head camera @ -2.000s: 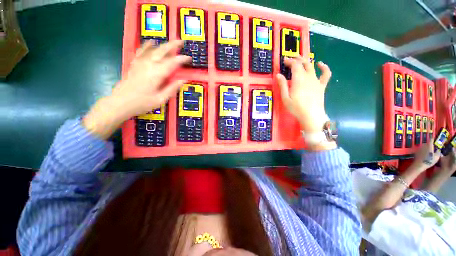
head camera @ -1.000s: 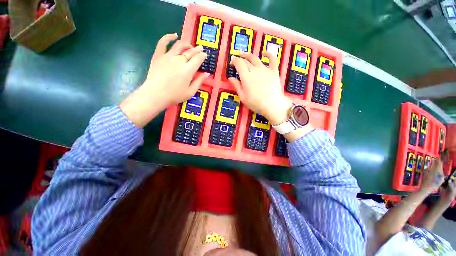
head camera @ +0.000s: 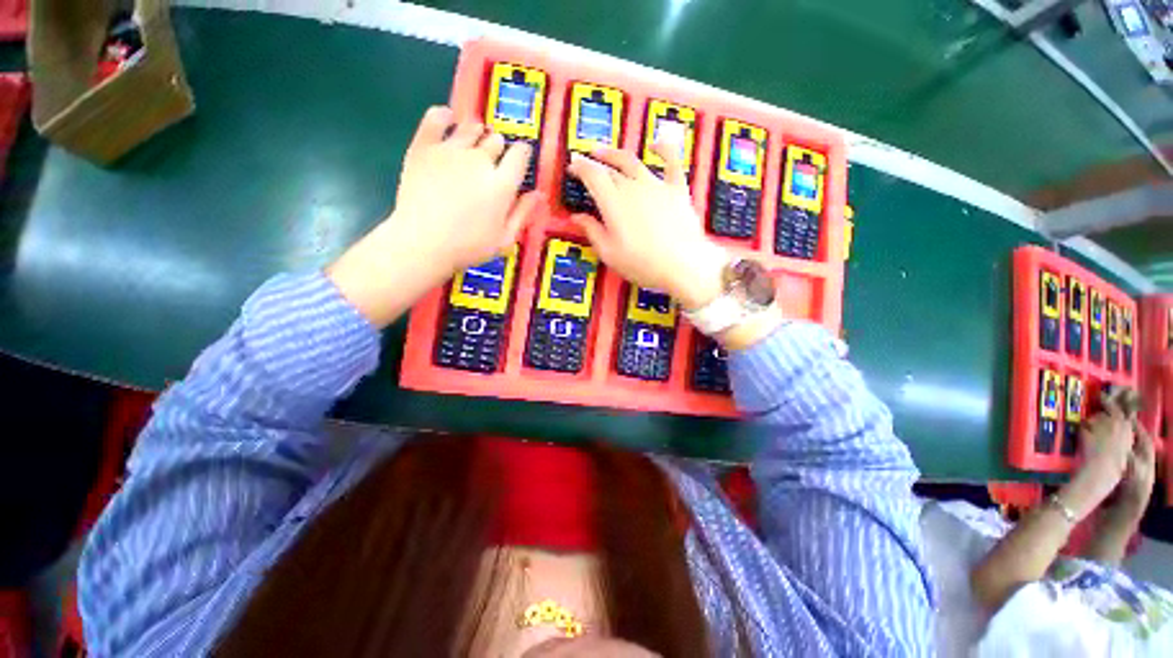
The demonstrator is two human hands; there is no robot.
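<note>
A red-orange phone tray (head camera: 834,302) lies on the green bench. Its back row holds several black handsets with yellow surrounds and lit screens; its front row holds several more, with an empty pocket at the right end. My left hand (head camera: 450,193) rests over the keypad of the back-left phone (head camera: 517,100), fingers bent onto it. My right hand (head camera: 650,225) has fingertips on the keypad of the second back-row phone (head camera: 594,118) and covers part of the third phone (head camera: 670,129). Neither hand lifts a phone. Fingertip contact is partly hidden.
An open brown carton (head camera: 116,97) stands at the far left. At the right, another red tray (head camera: 1025,360) holds phones, with a co-worker's hands (head camera: 1109,450) over it. A pale edge strip (head camera: 933,174) runs behind the tray. A yellow item shows at the tray's right edge.
From two seconds to one second ago, my right hand moved left from the right-end phone to the second back-row phone. Since then the view has shifted slightly and both hands stay over the keypads.
</note>
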